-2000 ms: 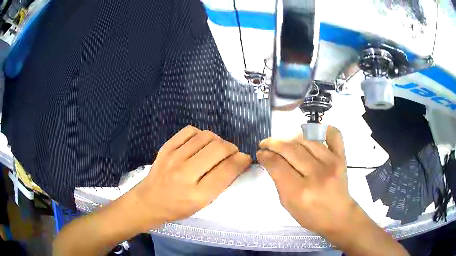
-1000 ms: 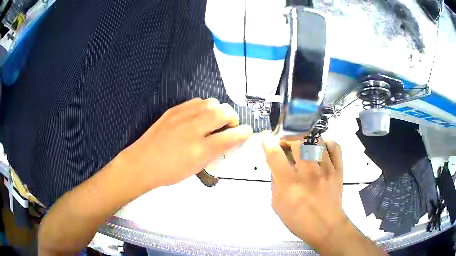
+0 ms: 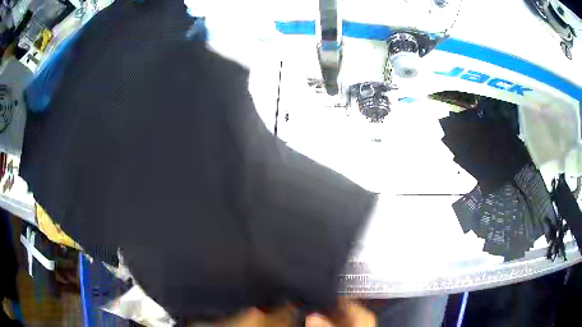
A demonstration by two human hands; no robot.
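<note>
The dark garment panel (image 3: 191, 179) covers the left of the machine table and hangs over its front edge, blurred at its lower right. My left hand (image 3: 265, 317) and my right hand (image 3: 348, 315) are at the bottom edge of the picture, blurred and mostly cut off, with fingers closed on the panel's near edge. The needle area (image 3: 328, 92) of the white "Jack" sewing machine (image 3: 376, 35) is beyond the panel, with no cloth seen under it.
Plain black pieces (image 3: 488, 144) and fanned printed labels (image 3: 504, 220) lie at the right, with dark strips (image 3: 561, 217) beside them. The ruler-marked table edge (image 3: 434, 284) curves in front. Blue bars (image 3: 89, 294) and pale scraps (image 3: 140, 305) show at lower left.
Both hands have moved from beside the needle to the bottom edge of the picture. The panel has come away from the needle area towards me. The camera view has shifted.
</note>
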